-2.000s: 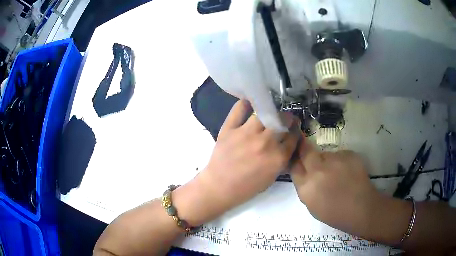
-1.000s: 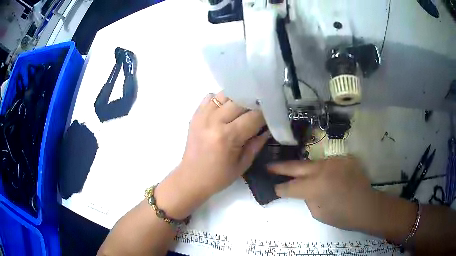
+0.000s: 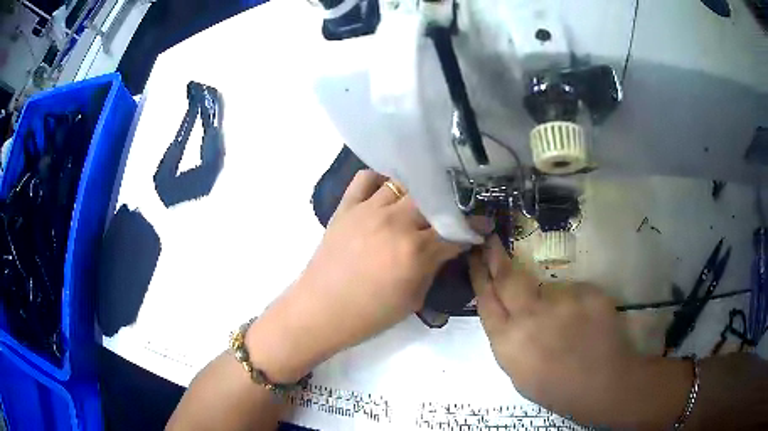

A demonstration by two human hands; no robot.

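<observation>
My left hand (image 3: 370, 252) and my right hand (image 3: 547, 328) meet at the needle area of the white sewing machine (image 3: 379, 93). Both hold a black fabric piece (image 3: 450, 290), which shows below and between my fingers. More black fabric (image 3: 333, 185) shows beyond my left hand, partly behind the machine head; I cannot tell if it is the same piece. The presser foot area (image 3: 493, 194) is partly hidden by my fingertips.
A black zipper band (image 3: 192, 147) and a black fabric panel (image 3: 128, 269) lie on the white table (image 3: 253, 109) at left. A blue bin (image 3: 88, 215) with black bands stands at the left edge. Black snips (image 3: 699, 295) lie at right. Ruler marks (image 3: 505, 417) run along the near edge.
My hands have moved together at the needle, turning the black fabric. Its lower corner is now mostly covered, and black fabric shows again beyond my left hand.
</observation>
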